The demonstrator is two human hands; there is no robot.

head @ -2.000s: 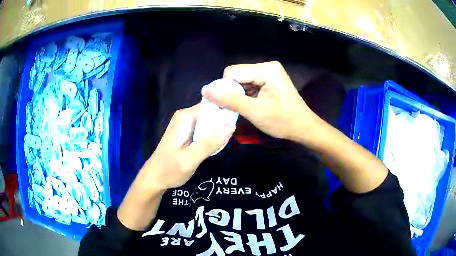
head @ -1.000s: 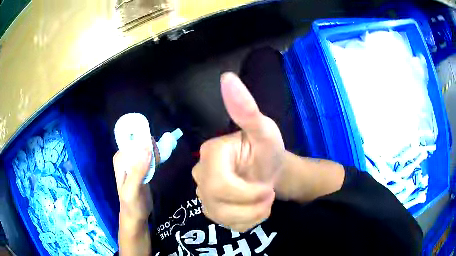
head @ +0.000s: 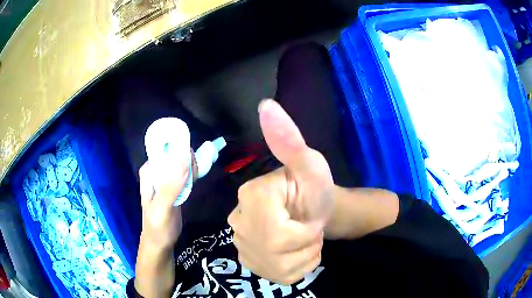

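My left hand (head: 162, 195) is closed around a white foot part (head: 168, 138). Its rounded, sole-like face points up, with a small hole near the upper end. A white narrower leg piece (head: 206, 158) with a small pale tip sticks out to the right of the foot part; how they join is hidden by my fingers. My right hand (head: 280, 227) is beside it to the right, fingers curled shut and thumb raised. Nothing shows in it, and it does not touch the foot part.
The left blue bin (head: 96, 195) holds many pale oval sole pieces. The right blue bin (head: 402, 125), on stacked bins, holds white long parts. The shiny tan table edge (head: 64, 55) curves across the upper left. A small red thing (head: 242, 163) shows over the lap.
The hands first came apart; the left kept the foot part and the right raised its thumb. The view swung right, then the foot part shifted slightly right and up.
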